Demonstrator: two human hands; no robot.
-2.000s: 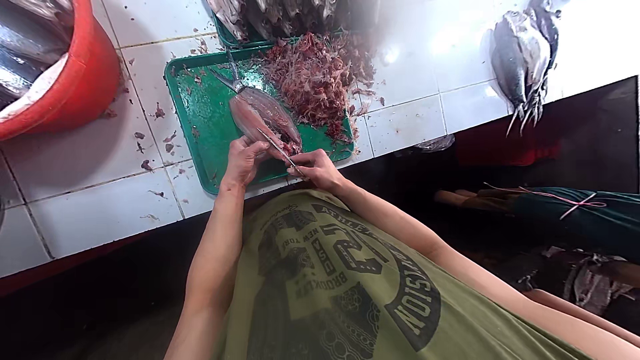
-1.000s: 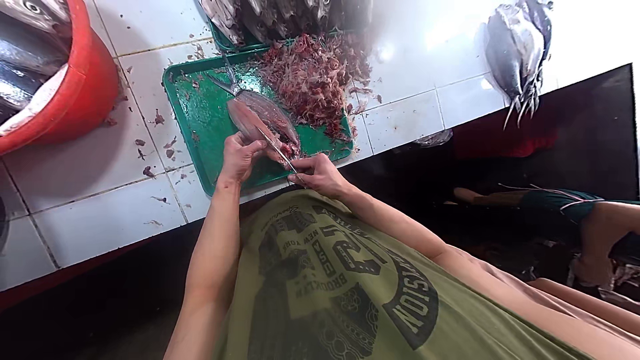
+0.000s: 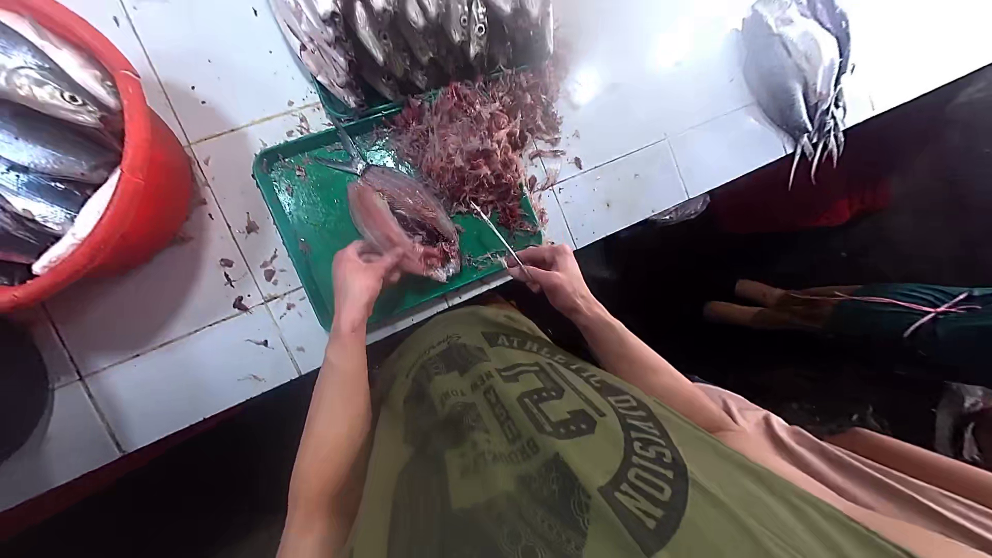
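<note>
A split-open fish (image 3: 407,217) lies on a green plastic tray (image 3: 302,256), its tail toward the tray's far left corner. My left hand (image 3: 364,275) grips the near left edge of the fish; the fingertips are slightly blurred. In my right hand (image 3: 550,275) is a thin metal blade (image 3: 500,236), its tip pointing up and left at a heap of reddish fish scraps (image 3: 480,139). The blade is clear of the fish, to its right. The scraps cover the tray's far right part and spill past its rim.
At left stands a red tub (image 3: 155,178) of whole fish. Beyond the tray, many fish (image 3: 418,39) lie in another green tray. More fish (image 3: 798,70) rest on the white tiled counter (image 3: 620,194) at right. Another person's arm (image 3: 914,457) and someone's legs (image 3: 759,306) show at lower right.
The blade was over the fish in the earlier frames; my right hand has moved it away to the right, off the fish. My left hand remains at the fish's left edge.
</note>
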